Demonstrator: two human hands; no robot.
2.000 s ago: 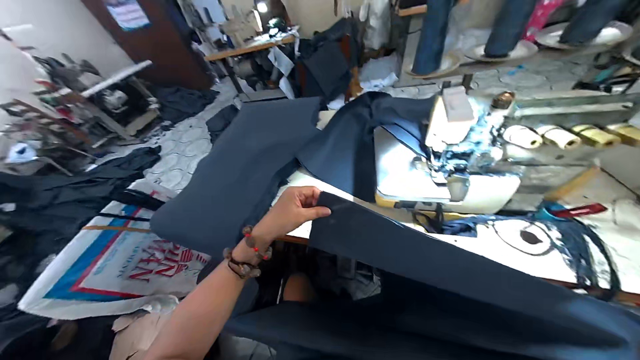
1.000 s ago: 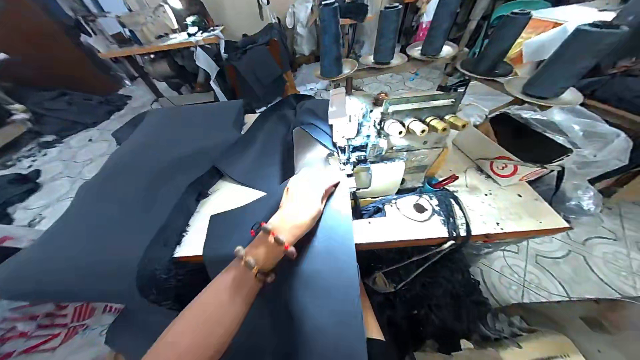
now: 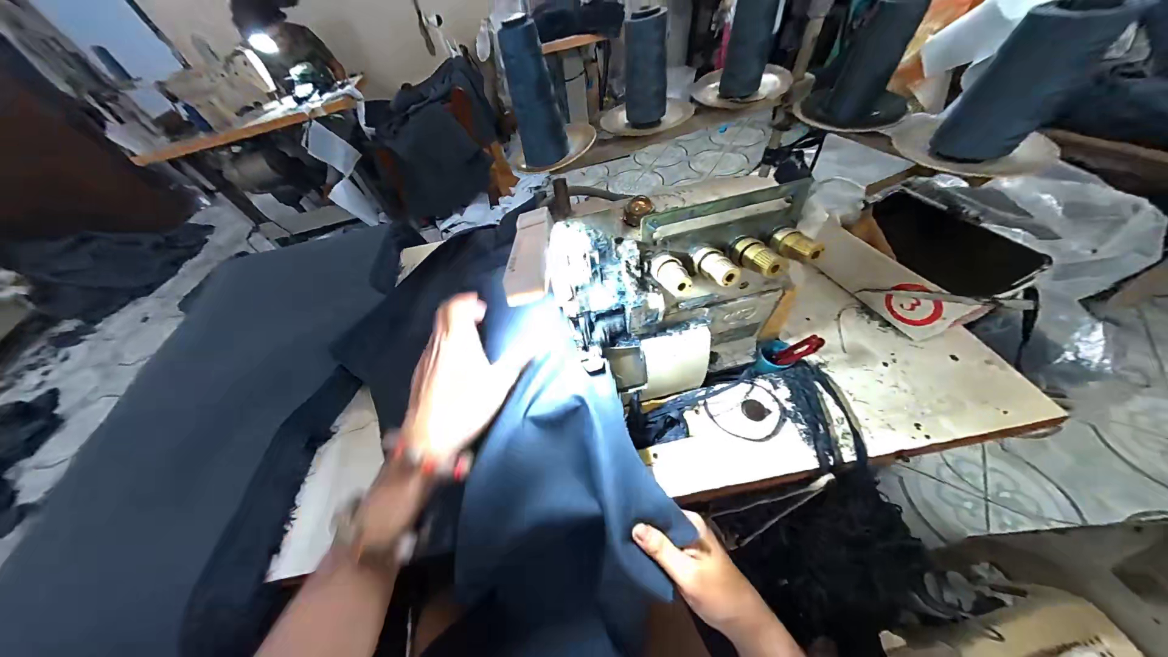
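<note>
Dark blue fabric (image 3: 557, 493) runs from the lit presser area of an overlock sewing machine (image 3: 602, 283) down over the table's front edge. My right hand (image 3: 703, 566) pinches the fabric's right edge below the machine, thumb on top. My left hand (image 3: 465, 383), blurred, is just left of the needle area with fingers spread over the fabric; whether it touches the cloth I cannot tell. A beaded bracelet is on that wrist. More dark fabric (image 3: 182, 411) lies in a large piece at the left.
Several dark thread cones (image 3: 534, 96) stand on round holders behind the machine. On the table (image 3: 949, 392) are thread trimmings and red-handled snips (image 3: 799, 350) in a small blue holder. An open carton (image 3: 912, 301) sits at the right. A person (image 3: 283, 46) is at another lit table.
My left hand has lifted from lying flat on the fabric beside the needle area and shifted left. My right hand now shows, holding the fabric edge. The view has swung right since two seconds ago.
</note>
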